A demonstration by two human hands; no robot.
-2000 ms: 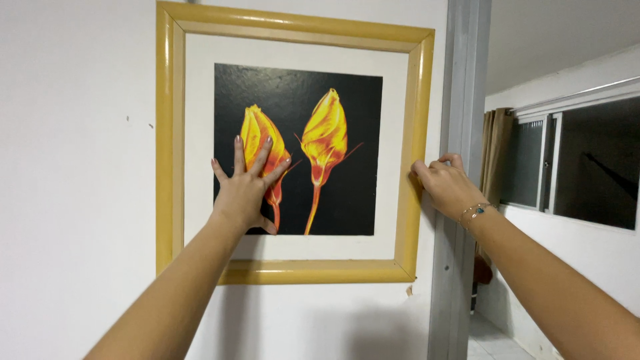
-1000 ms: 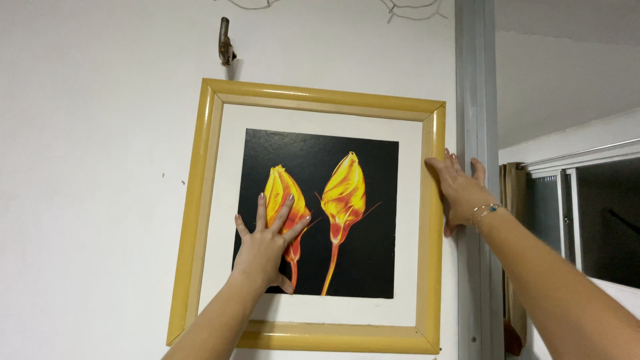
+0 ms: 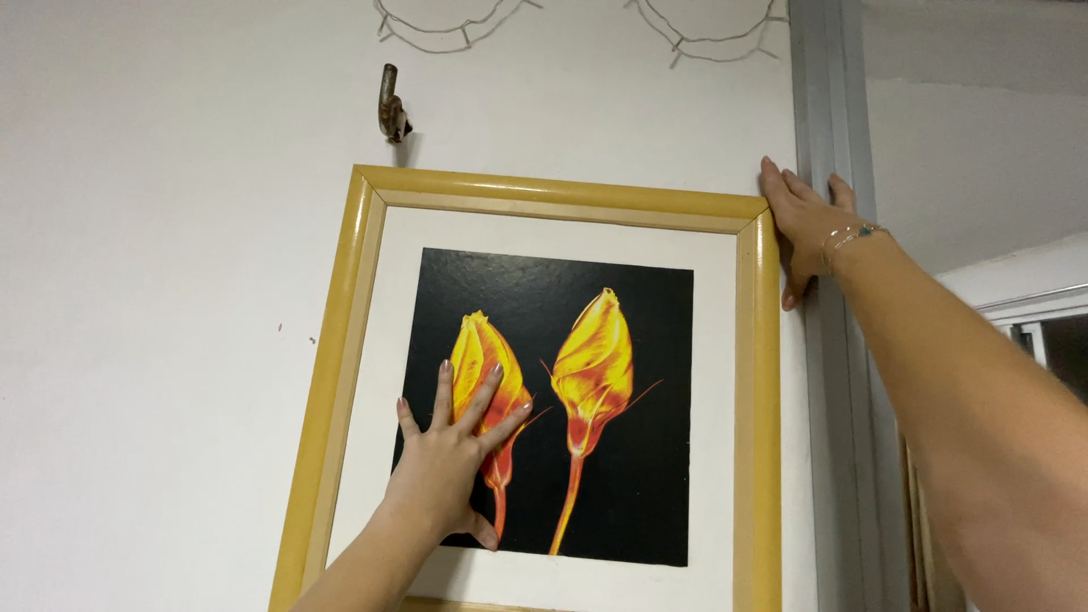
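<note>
A framed picture of two yellow-orange flower buds on black, in a yellow frame (image 3: 561, 189), lies against the white wall, slightly tilted. Flat on its surface, over the left bud, rests my left hand (image 3: 455, 450) with fingers spread. At the frame's upper right corner is my right hand (image 3: 803, 221), its fingers apart and its palm side by the frame's outer edge, beside the grey metal post. It wears a thin bracelet (image 3: 852, 240). Just above the frame's upper left corner a rusty metal hook (image 3: 392, 104) sticks out of the wall. The frame's lower edge is mostly out of view.
String lights (image 3: 466, 38) hang along the top of the wall (image 3: 170, 255). A grey metal post (image 3: 833, 408) stands close along the frame's right side. Beyond it are another room, a window (image 3: 1041, 340) and part of a curtain (image 3: 926, 535).
My right hand has moved up the frame's right side to the upper corner. My left hand stays spread on the picture. The view has tilted upward, bringing the hook and string lights in.
</note>
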